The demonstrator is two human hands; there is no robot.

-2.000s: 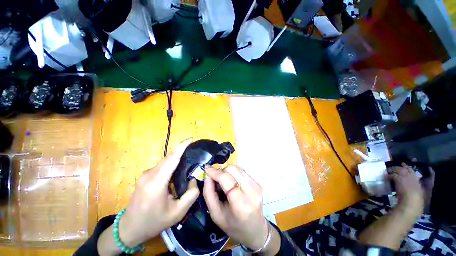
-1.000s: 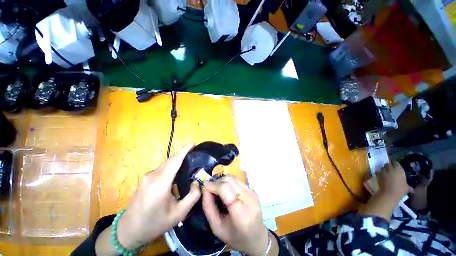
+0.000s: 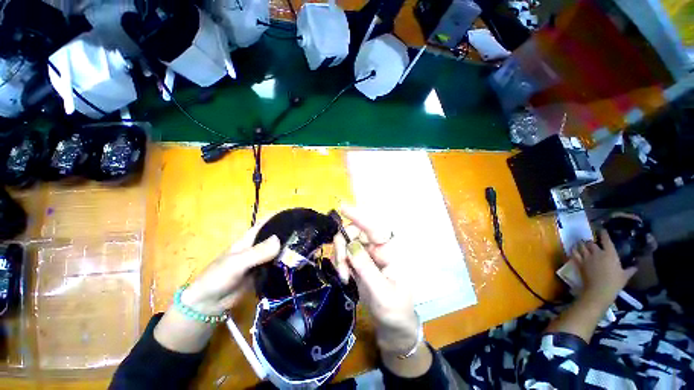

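Note:
The black camera front shell [image 3: 293,221] is tilted up, its inside with a small pale board facing me. Thin coloured wires run from it down into the white and black camera housing [image 3: 304,343], which lies open at the bottom near my body. My left hand [image 3: 228,274] grips the shell's left side, thumb inside the rim. My right hand [image 3: 373,274] is at the shell's right edge, fingers around the short black tab. Whether its fingertips also hold a wire is not clear.
A clear blister tray [image 3: 84,297] with black shells is at left. White paper [image 3: 411,228] lies mid-bench. Black cables [image 3: 257,179] lie behind the shell and at right [image 3: 498,236]. White cameras [image 3: 95,72] stand on the green strip [image 3: 319,114]. A neighbour's hand [image 3: 601,266] holds a black round part at right.
The shell has tilted open, showing its inside and the wires. My right hand has moved from the inner board to the shell's right edge. The neighbour's hands have moved with the black part.

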